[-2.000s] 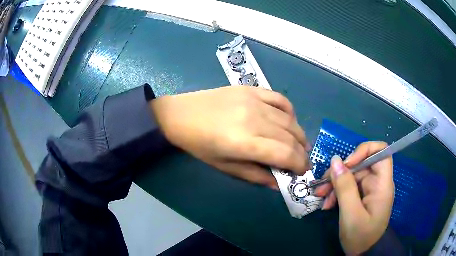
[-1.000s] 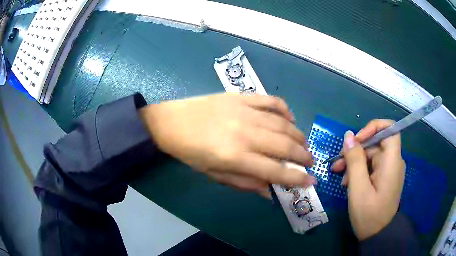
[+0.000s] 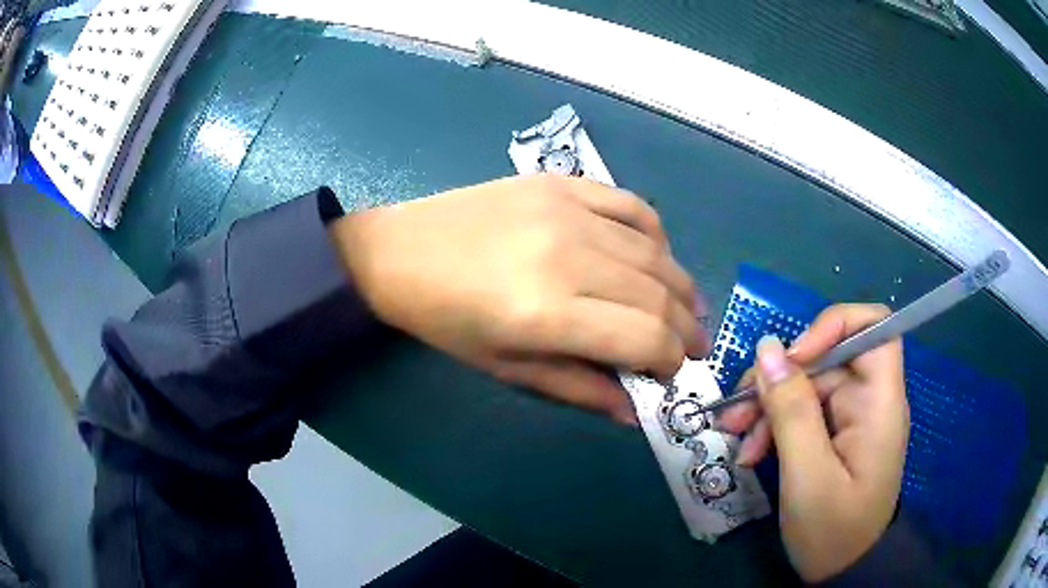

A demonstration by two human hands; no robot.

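Observation:
The carrier strip (image 3: 726, 513) lies slanted on the green surface, with round units showing at both ends. My left hand (image 3: 534, 293) lies across its middle with fingers curled over it and hides that part. My right hand (image 3: 845, 431) holds silver tweezers (image 3: 908, 318) like a pen. Their tip is at a round unit (image 3: 686, 417), the second from the strip's near end. The last round unit (image 3: 714, 478) shows below it. The blue grid tray (image 3: 965, 442) lies under and beside my right hand, with pale specks in its holes.
Stacked white parts trays (image 3: 103, 98) stand at the upper left with a blue edge under them. Another white parts tray (image 3: 1026, 546) is cut off at the lower right. A white guide rail (image 3: 690, 86) curves across the back. Grey floor shows at lower left.
The tweezers' tip went from the last unit to the blue grid tray, then back to the strip at the second-last unit. The strip has shifted slightly, and my left hand stays over it.

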